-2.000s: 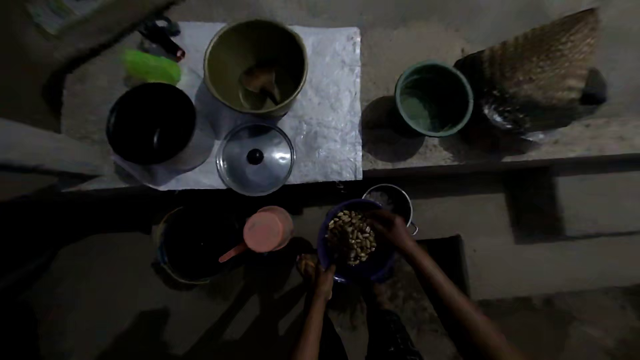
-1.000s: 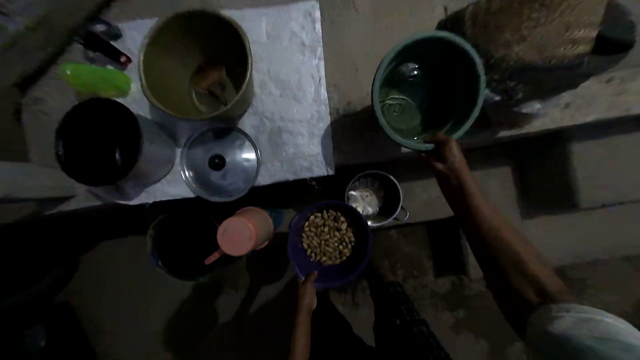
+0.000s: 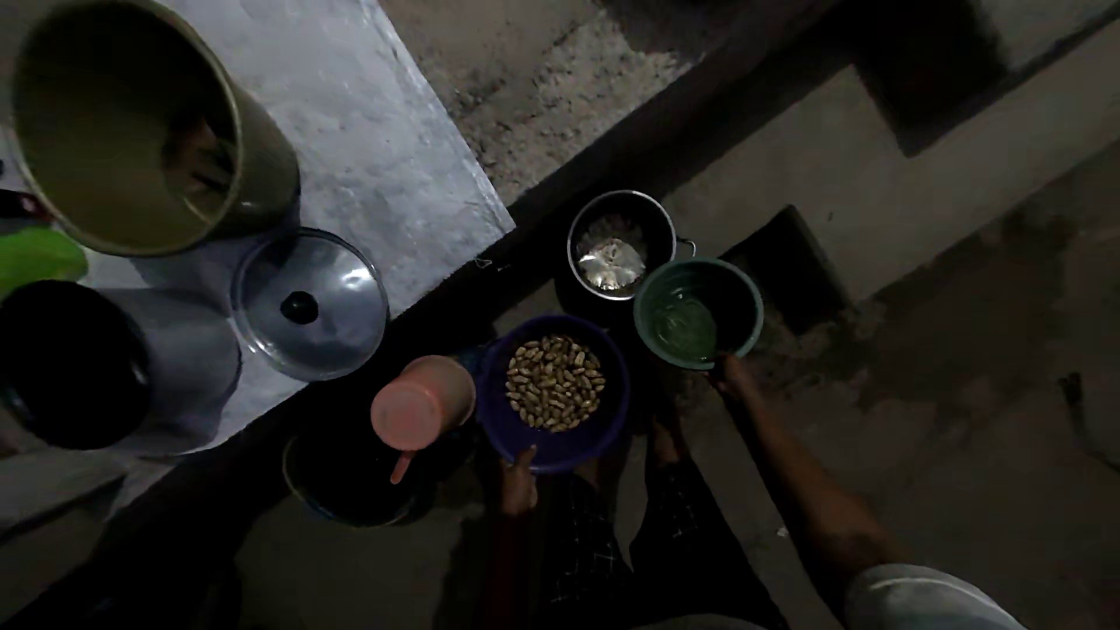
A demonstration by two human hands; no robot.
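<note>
My left hand (image 3: 520,481) grips the near rim of a purple plastic basin (image 3: 618,385) that holds a heap of unshelled peanuts (image 3: 555,383). With my right hand (image 3: 730,378) I hold the near rim of a green plastic bucket (image 3: 751,296) with clear liquid in it. Just behind the two stands a metal pot (image 3: 667,229) with a side handle; something pale and shiny lies inside. A pink plastic mug (image 3: 408,418) with a handle is left of the basin, over a dark bucket (image 3: 325,516).
On a pale sheet (image 3: 385,157) over a raised ledge stand a large olive bucket (image 3: 262,166), a dark-mouthed pot (image 3: 184,350), a glass lid with a black knob (image 3: 341,280) and a bright green item (image 3: 39,258). The ledge's edge runs diagonally. My feet are below the basin.
My right hand has left the peanuts and taken hold of the green bucket, which has moved from the ledge to beside the metal pot. My left hand stays at the basin. The view has turned.
</note>
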